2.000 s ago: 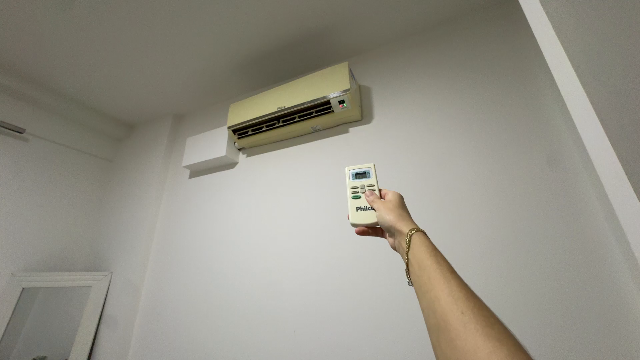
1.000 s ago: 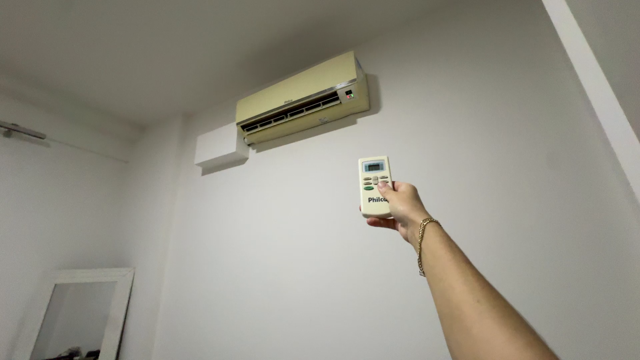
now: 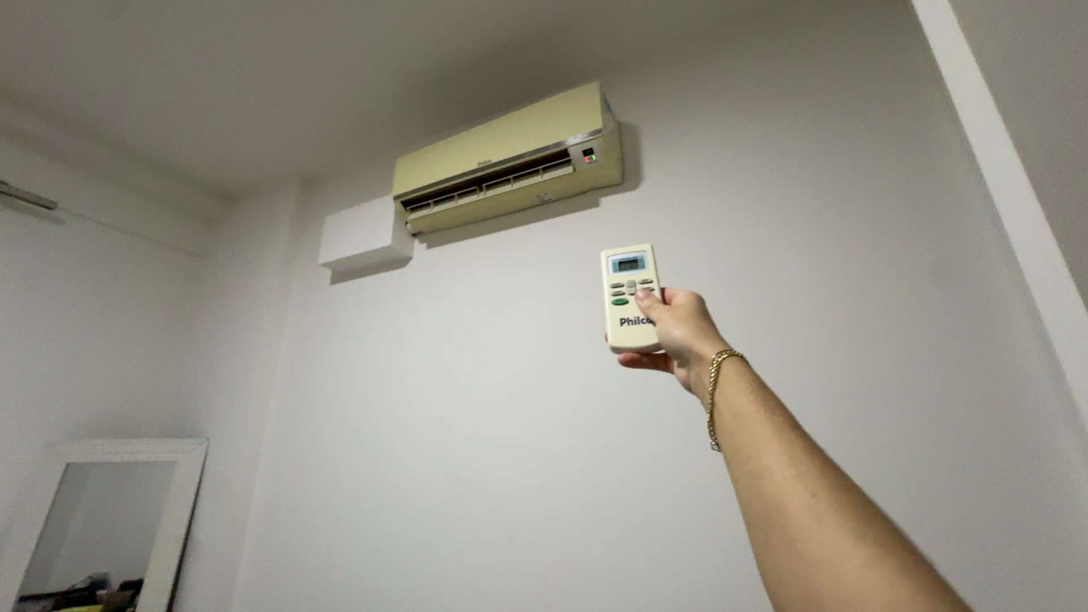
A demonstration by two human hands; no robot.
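Note:
My right hand (image 3: 680,327) holds a cream Philco remote control (image 3: 630,302) upright, its display and buttons facing me. The thumb rests on the right side of the button area, and the other fingers are behind and below the remote. A gold chain bracelet (image 3: 714,395) is around the wrist. Above and to the left of the remote, a yellowish split air conditioner (image 3: 510,161) is mounted high on the wall. Its louvre slot stands open, and small red and green lights show at its right end. My left hand is out of view.
A white box-shaped cover (image 3: 361,234) adjoins the air conditioner's left end on the wall. A white-framed mirror (image 3: 183,510) stands at the lower left, reflecting some objects. A metal rail (image 3: 27,195) is at the upper left, and a white strip (image 3: 994,127) runs down the right side.
The view has shifted slightly. My right hand keeps hold of the remote, with the thumb still over its buttons.

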